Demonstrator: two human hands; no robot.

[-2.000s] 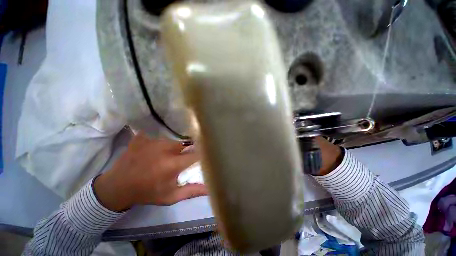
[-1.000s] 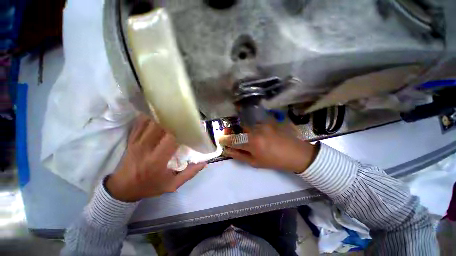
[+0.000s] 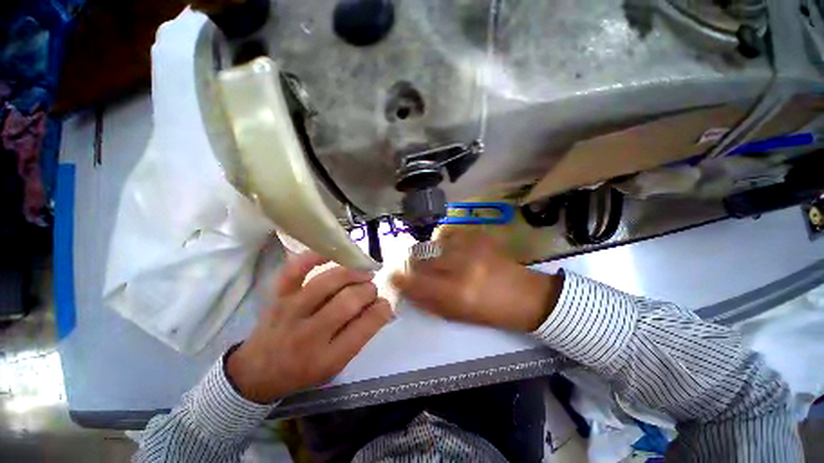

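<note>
The white garment piece (image 3: 185, 244) lies in a soft heap left of the needle area, its narrow part running under my fingers. My left hand (image 3: 312, 330) is on the cloth with bent fingers, just below the cream take-up lever guard (image 3: 285, 167). My right hand (image 3: 479, 280) is slightly blurred, its fingertips at the bright cloth below the dark tension knob (image 3: 423, 203). The presser foot area (image 3: 375, 237) is between and above my fingertips, partly hidden by glare and the guard.
The grey machine head (image 3: 560, 54) spans the top. Blue-handled snips (image 3: 479, 213) and black looped scissors (image 3: 594, 217) lie right of the needle. A cardboard piece (image 3: 632, 149) and a blue pen (image 3: 772, 144) are on the right. Blue tape (image 3: 65, 249) marks the table's left side.
The view has shifted, so the guard looks smaller and the snips show. My left hand has moved down and right, its fingers closer together. My right hand, first mostly hidden, is now at the cloth.
</note>
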